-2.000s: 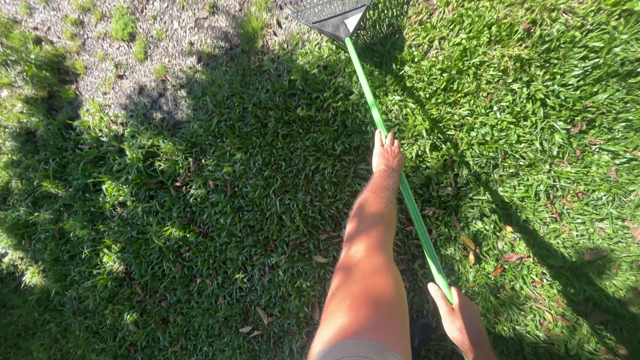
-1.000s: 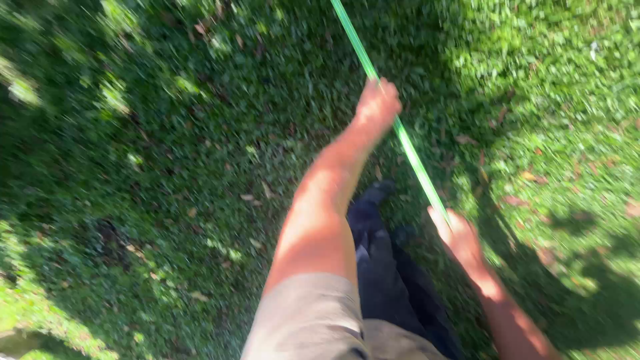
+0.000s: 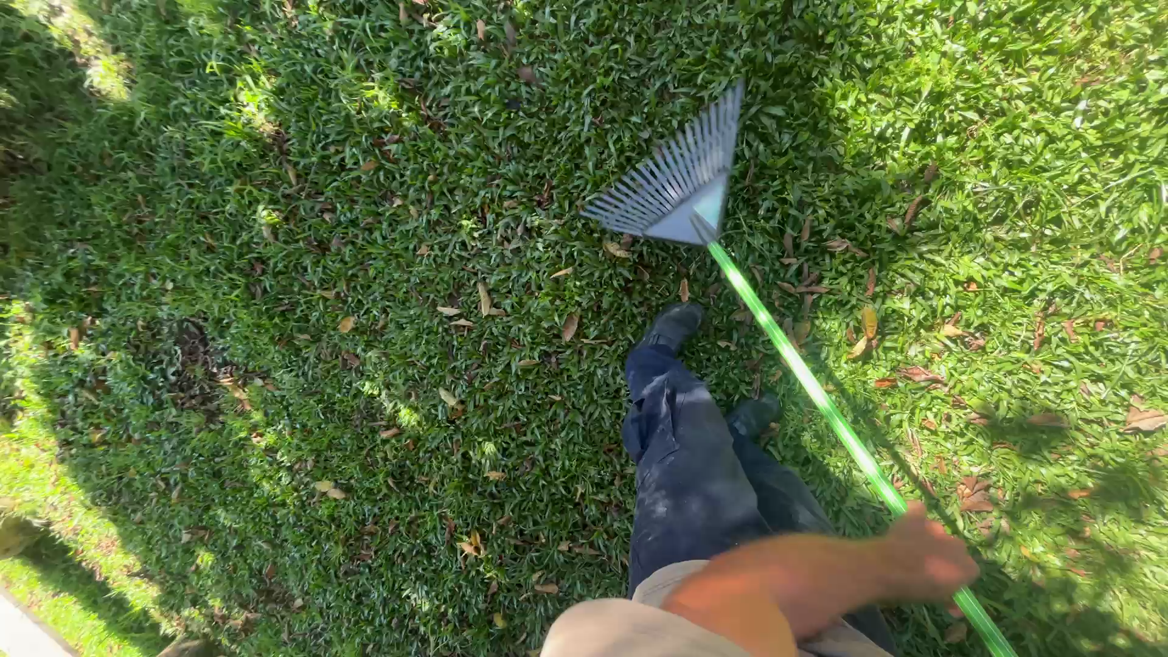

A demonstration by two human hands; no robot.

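Observation:
My left hand (image 3: 931,557), slightly blurred, is closed around the green handle (image 3: 812,383) of a leaf rake near the bottom right. The handle slants up and left to the rake's grey fan head (image 3: 680,182), whose tines point up and left over the grass. The head lies ahead of my dark shoe (image 3: 673,327). My right hand is outside the view; the handle runs on past the bottom edge.
Green lawn (image 3: 365,274) with scattered dry brown leaves (image 3: 975,493) surrounds my feet and dark trousers (image 3: 689,465). A bare patch (image 3: 196,356) shows at left. A pale edge (image 3: 27,630) crosses the bottom left corner.
The rake has been drawn back toward my feet, its head now in view near my shoe. My left hand has moved down and right; my right hand has left the view.

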